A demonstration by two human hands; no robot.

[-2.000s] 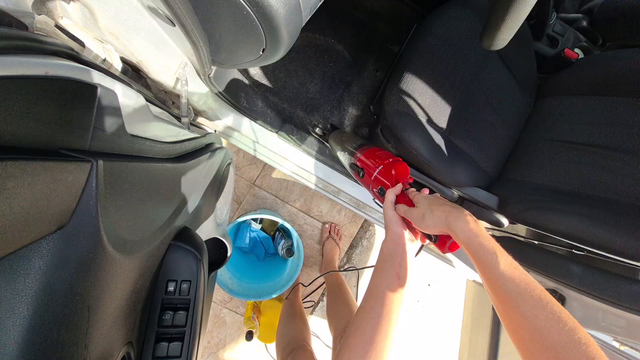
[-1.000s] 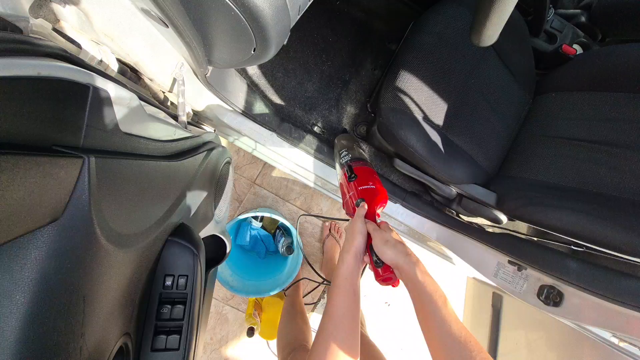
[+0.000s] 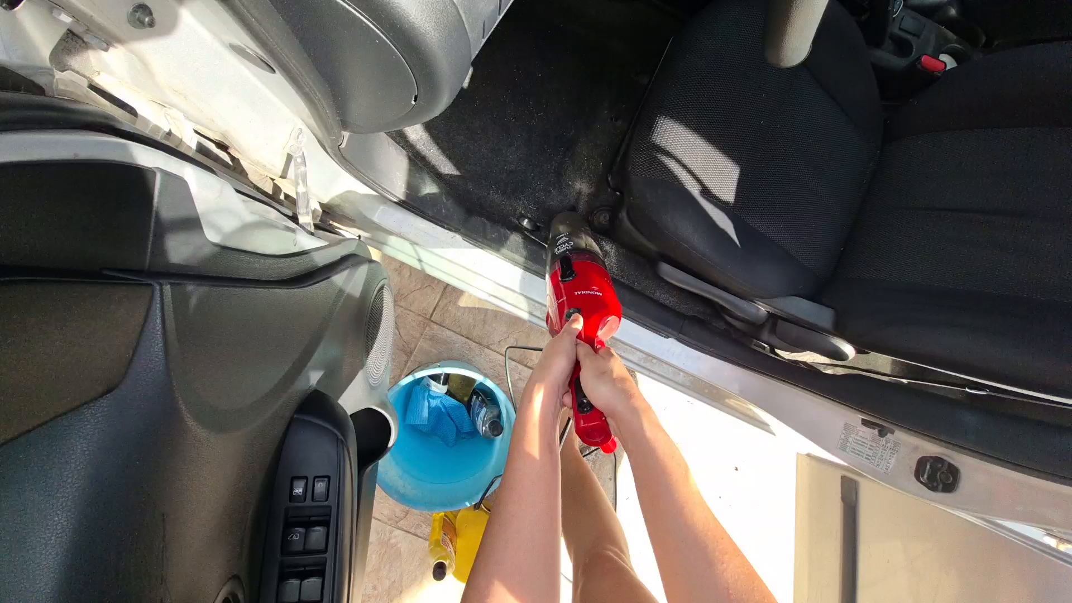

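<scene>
Both my hands are on a red Mondial handheld vacuum cleaner (image 3: 588, 301) with a dark translucent nozzle. My left hand (image 3: 559, 360) grips the front of its handle, the thumb on top near the switch. Just behind it, my right hand (image 3: 607, 381) wraps the handle from the right side. The nozzle tip points into the car, at the edge of the black floor carpet (image 3: 544, 126), beside the front corner of the black fabric seat (image 3: 745, 151). Light specks lie on the carpet.
The open car door (image 3: 226, 335) fills the left side. The door sill (image 3: 502, 272) crosses under the vacuum. On the tiled ground stand a blue bucket (image 3: 435, 494) holding a blue cloth and a bottle, and yellow containers (image 3: 456, 540). A black cord runs near my legs.
Two seconds ago the vacuum lay slanted, its handle toward the right; its handle has swung left and it now points more straight ahead. Both hands have stayed on it.
</scene>
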